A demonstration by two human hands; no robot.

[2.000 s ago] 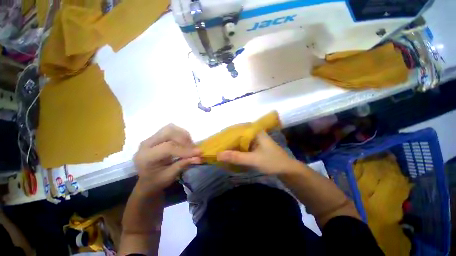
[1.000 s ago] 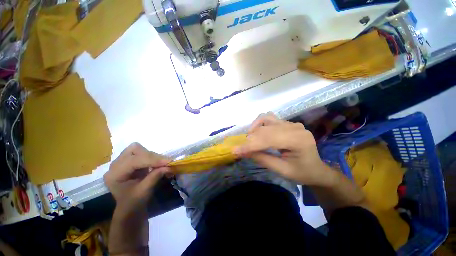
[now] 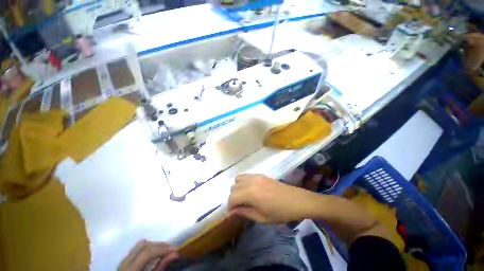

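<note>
A mustard-yellow fabric piece point(image 3: 211, 237) is stretched between both hands over the lap, at the table's front edge. My left hand point(image 3: 148, 256) grips its left end and is partly cut off by the bottom edge of the picture. My right hand point(image 3: 255, 198) grips its right end, fingers curled over it. The white sewing machine point(image 3: 233, 114) with a blue stripe stands behind the hands. Its presser foot area point(image 3: 188, 151) is away from the held fabric. The picture is somewhat blurred.
A flat yellow stack point(image 3: 42, 227) lies at the lower left, with looser yellow pieces point(image 3: 37, 143) above it. A small yellow bundle point(image 3: 300, 131) lies right of the machine head. A blue crate point(image 3: 419, 211) holds yellow pieces at lower right. Part of a person point(image 3: 474, 50) shows far upper right.
The view has tilted up and towards the right, showing more of the machine's top and the room. Both hands still hold the fabric, now lower in the picture.
</note>
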